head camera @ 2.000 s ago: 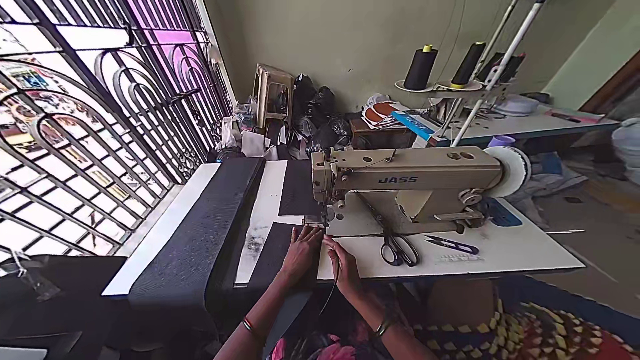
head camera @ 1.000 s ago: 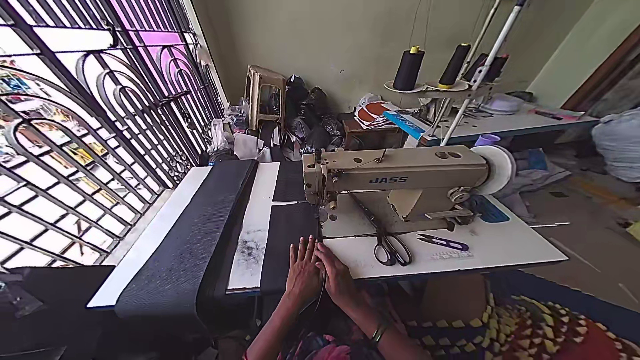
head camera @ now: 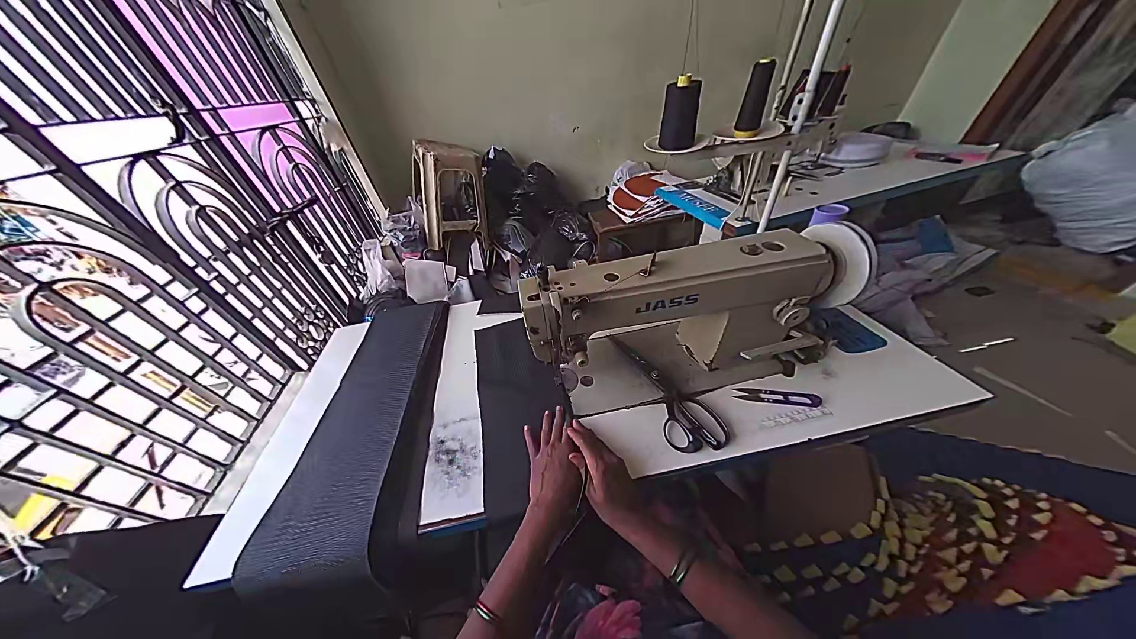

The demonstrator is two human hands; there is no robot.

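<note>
A beige JASS sewing machine (head camera: 683, 293) stands on a white table. Black fabric (head camera: 515, 382) lies left of its needle and runs toward me. My left hand (head camera: 552, 466) rests flat on the fabric's right edge, fingers pointing at the presser foot. My right hand (head camera: 605, 470) lies beside it, touching it, with a thin dark cord or edging between hand and lap, apparently held by the fingers. Black-handled scissors (head camera: 697, 424) and purple thread snips (head camera: 779, 398) lie right of my hands. A long folded piece of black fabric (head camera: 342, 461) drapes over the table's left part.
Cones of black thread (head camera: 680, 115) stand on a rack behind the machine. A barred window grille (head camera: 177, 240) is at the left. A stool (head camera: 450, 191) and black bags (head camera: 541, 200) are by the wall. A second table (head camera: 896, 182) stands at the back right.
The black fabric beside the needle has moved away from me, past the machine. My hands stay close together near the table's front edge. The view has shifted slightly.
</note>
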